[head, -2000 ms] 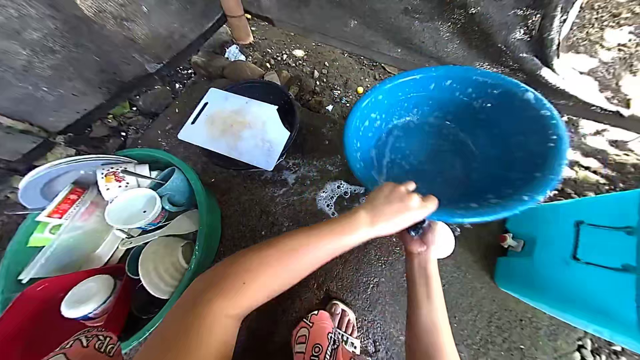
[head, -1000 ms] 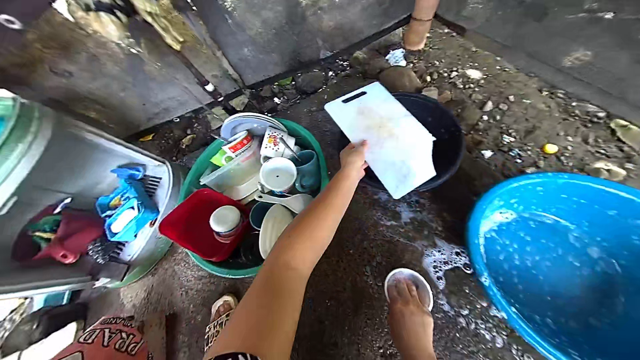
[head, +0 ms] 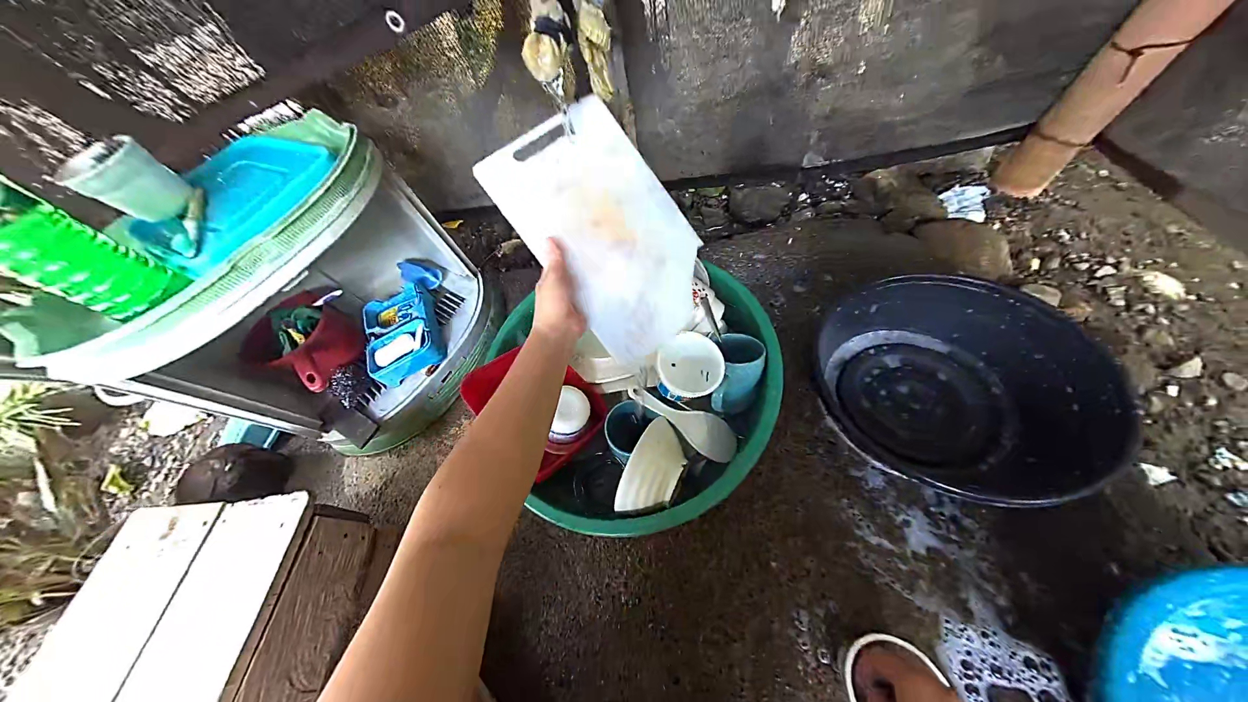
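My left hand (head: 561,297) grips the lower left edge of a white plastic cutting board (head: 624,234), tilted above a green basin (head: 765,390) of dishes. Water runs from an outlet (head: 546,58) on the wall onto the board's handle end. The basin holds a white cup (head: 689,365), a blue-grey mug (head: 739,373), a pale serving spoon (head: 697,429), a cream dish (head: 651,468) and a red container (head: 502,375). At the bottom edge, my right hand (head: 902,675) is partly cut off, its fingers inside a white-rimmed bowl (head: 858,648).
A black basin (head: 975,390) lies to the right, with part of a blue basin (head: 1180,643) at the lower right corner. A grey stand (head: 390,214) with a blue caddy (head: 402,331) is at the left, above a wooden bench (head: 195,595). Foamy water wets the ground.
The cutting board lay on the black basin; my left hand has taken hold of it and moved it left, under the running water. My hands were together at the blue basin earlier. The view has swung left.
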